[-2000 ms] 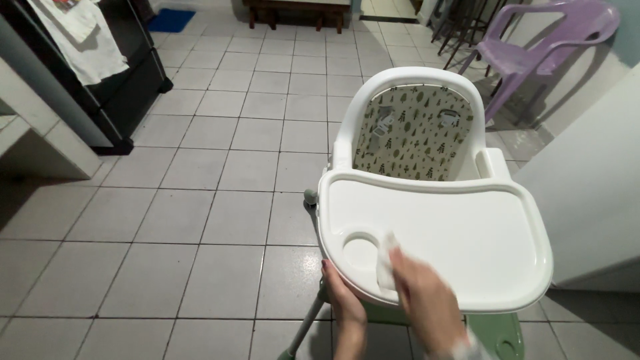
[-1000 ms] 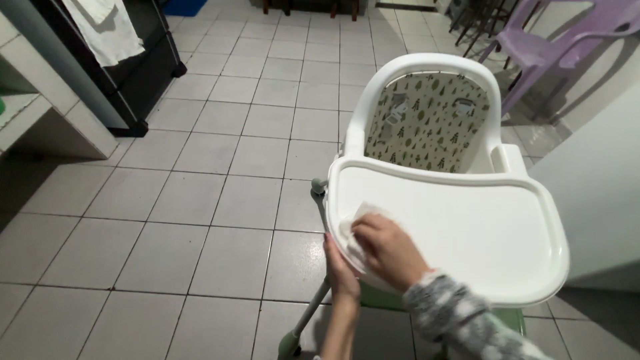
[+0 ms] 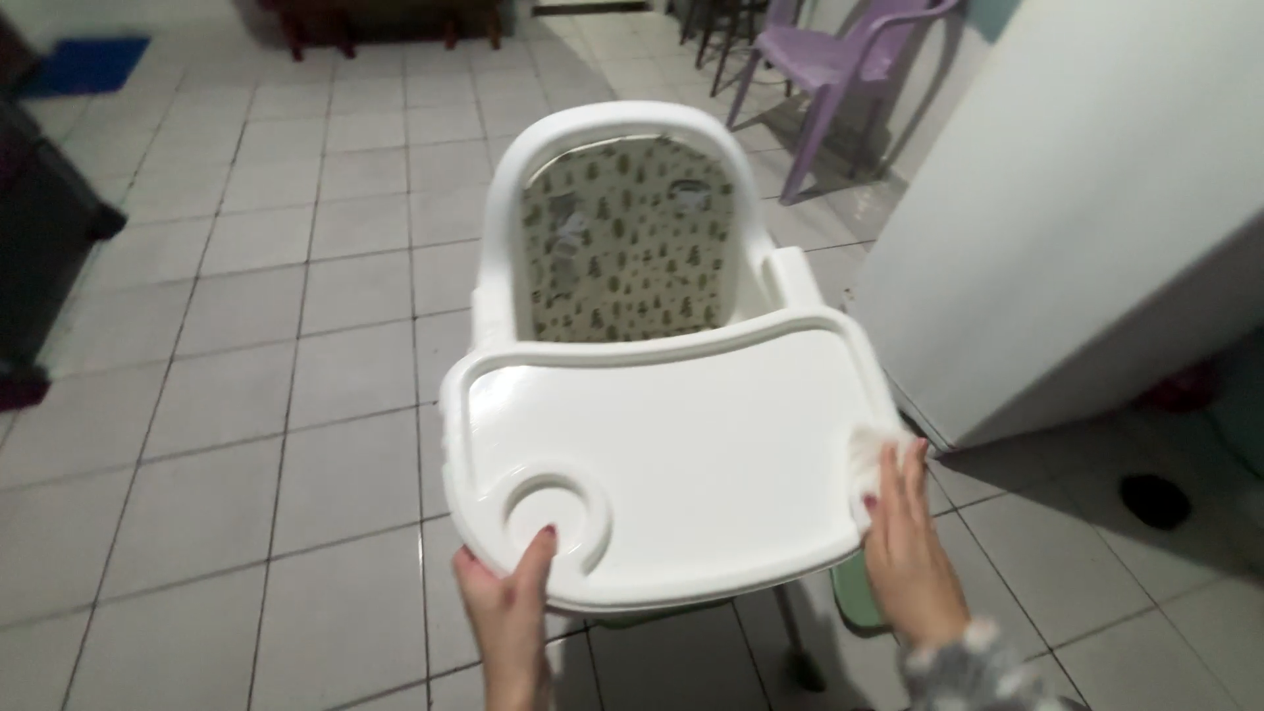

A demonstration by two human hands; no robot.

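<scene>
A white high chair tray (image 3: 711,454) with a round cup recess at its near left lies in front of the patterned seat pad (image 3: 632,247) of a high chair. My left hand (image 3: 509,602) grips the tray's near left edge, its thumb on top by the recess and its fingers outside the rim. At the right rim, my right hand (image 3: 908,543) presses a white cloth or wipe (image 3: 873,456) against the tray's edge, fingers over it. Part of the cloth is hidden beneath the fingers.
A green footrest (image 3: 857,592) shows below the tray. To the right stands a large white panel or appliance (image 3: 1047,227), with a purple plastic chair (image 3: 829,59) behind it. Dark furniture (image 3: 49,227) stands at the left, and a blue mat (image 3: 91,65) lies on the tiled floor.
My right hand has moved with the cloth from the cup recess at the tray's left to its right rim. My left thumb now lies on top of the tray. The view has shifted.
</scene>
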